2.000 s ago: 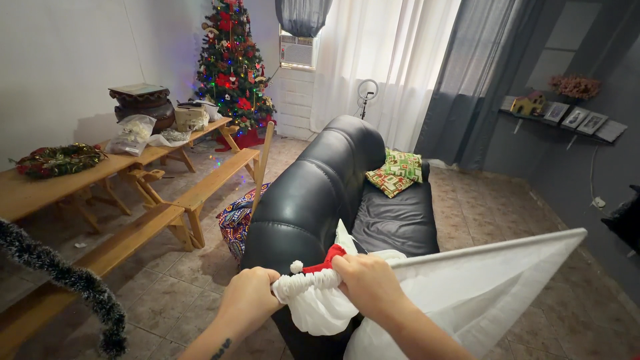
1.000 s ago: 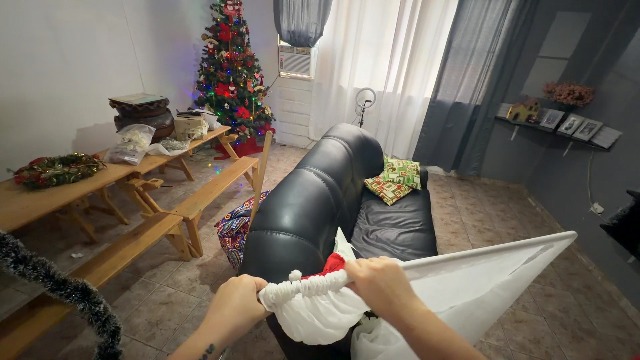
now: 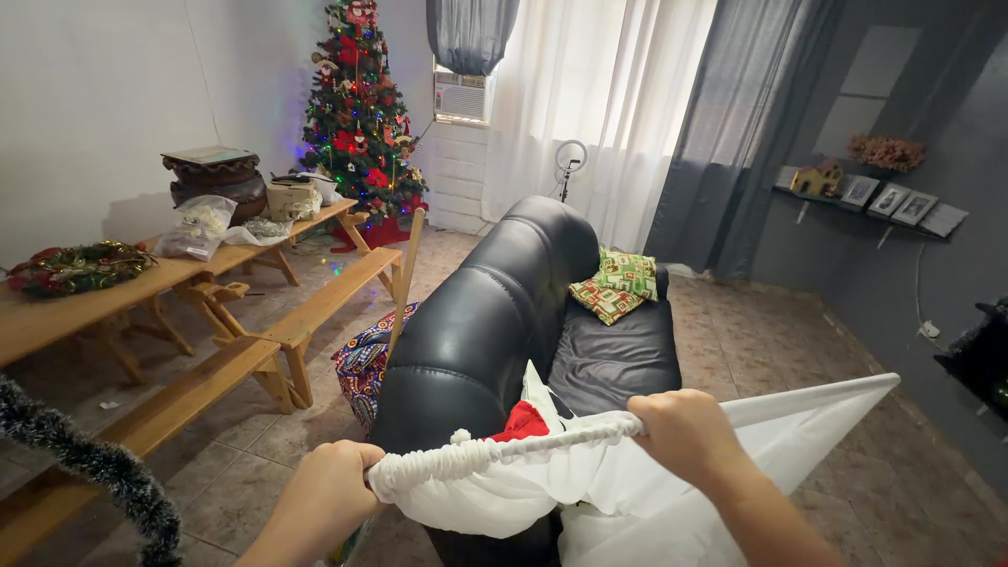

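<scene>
A white sheer curtain [image 3: 693, 488] is threaded on a rod that slants up to the right, its far end reaching beyond my right hand. My left hand [image 3: 339, 484] grips the rod's near end, where the fabric is bunched in tight gathers. My right hand [image 3: 693, 437] is closed around the curtain's top sleeve and the rod, to the right of the gathers. Between the hands the sleeve lies partly gathered, and the cloth hangs over the near end of a black leather sofa [image 3: 457, 331]. Just behind the sleeve a red and white cloth item [image 3: 524, 421] shows, partly hidden.
Wooden benches [image 3: 339, 295] and a wooden table [image 3: 173, 276] with a wreath [image 3: 79, 268] and plastic bags stand at left. Tinsel garland [image 3: 94, 465] hangs at lower left. Beyond are a Christmas tree [image 3: 362, 126], patterned cushions [image 3: 618, 283] and a wall shelf [image 3: 866, 209] with frames.
My hands have moved farther apart along the rod. The gathered stretch of curtain between them is longer and looser toward my right hand.
</scene>
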